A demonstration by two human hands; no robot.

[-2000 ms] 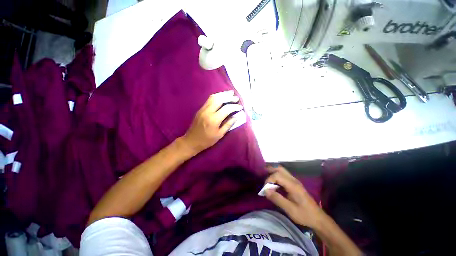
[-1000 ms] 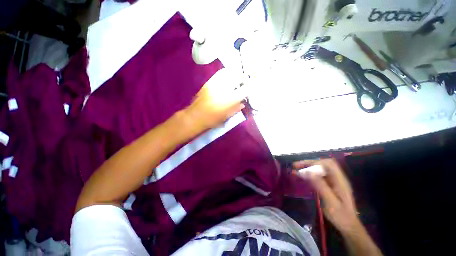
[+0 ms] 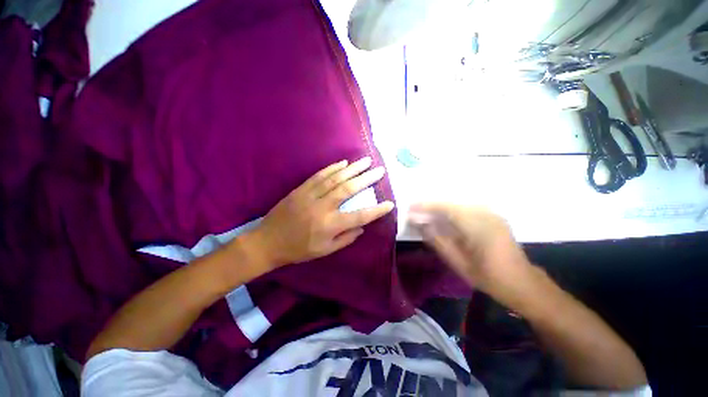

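Observation:
A large maroon garment (image 3: 233, 101) lies over the table and hangs over my lap. Its right edge (image 3: 363, 124) is a narrow strip with a line of stitching. My left hand (image 3: 310, 213) lies flat on the cloth at this edge, fingers spread, over a white reflective band (image 3: 359, 201). The band also shows left of my wrist. My right hand (image 3: 466, 240) is blurred, just right of the cloth edge at the table's front. Whether it holds anything cannot be told.
Black-handled shears (image 3: 609, 147) lie right of the bright sewing area, beside slim tools (image 3: 640, 116). The machine head (image 3: 621, 27) is at the upper right. A white rounded lamp head (image 3: 380, 22) stands above the cloth edge. More maroon cloth (image 3: 39, 194) hangs at left.
The view has shifted. My left hand has gone from gripping near the edge to lying flat on it. My right hand has moved up and left from below the table's front edge.

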